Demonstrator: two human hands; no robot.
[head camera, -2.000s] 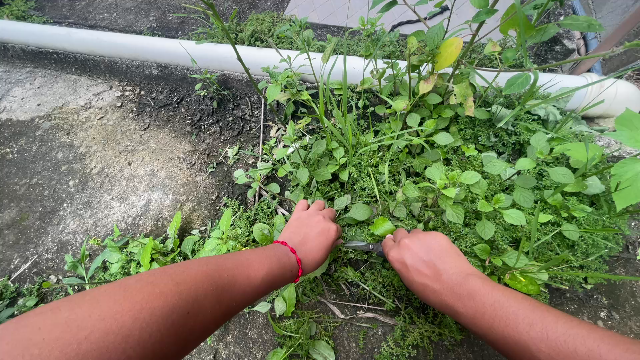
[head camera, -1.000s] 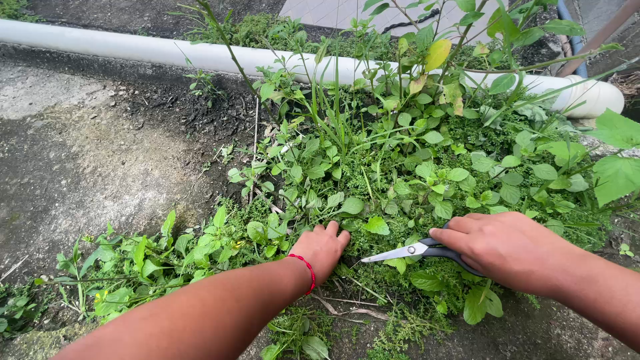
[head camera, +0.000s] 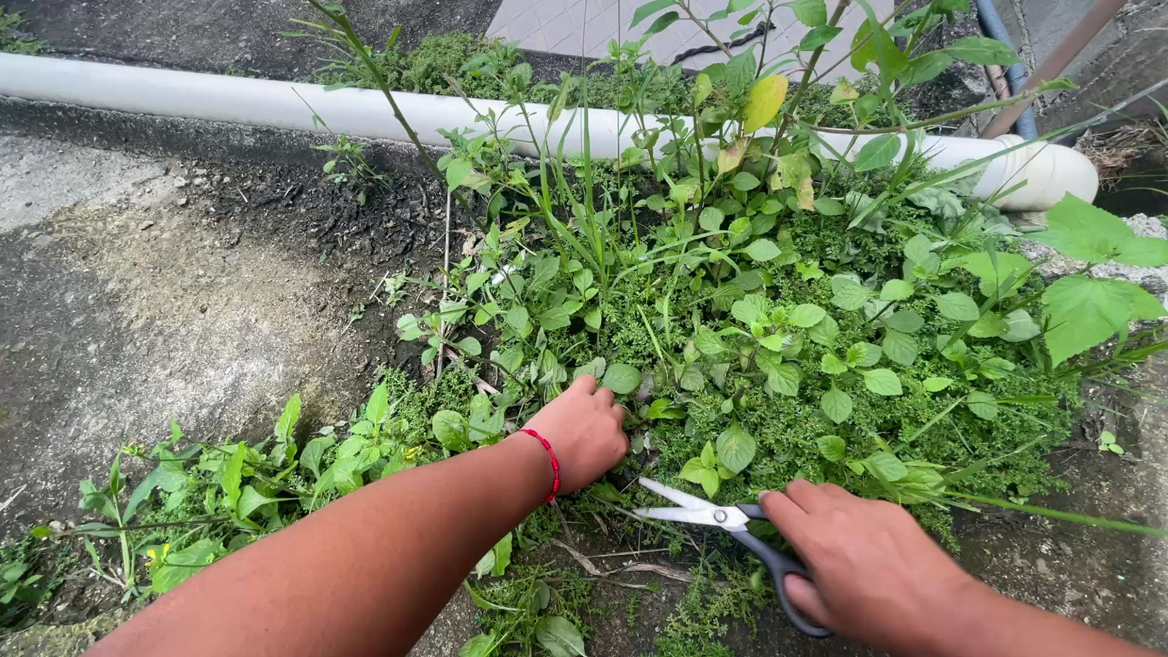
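My right hand holds a pair of scissors with dark handles. Their metal blades are spread apart and point left, toward my other hand, over low growth and bare ground. My left hand, with a red cord bracelet at the wrist, reaches into the leafy weeds. Its fingertips are bent down among leaves and partly hidden, so whether they grip a stem cannot be told. A small gap separates the blade tips from this hand.
A white plastic pipe crosses behind the weeds, ending in a fitting at right. Tall stems with a yellow leaf rise before it. Rough concrete lies at left, and dry twigs lie near the front. A blue corrugated hose runs at upper right.
Two seconds ago the scissors were close to my left hand among the leaves. My right hand has drawn them back to the right, and their blades have spread apart.
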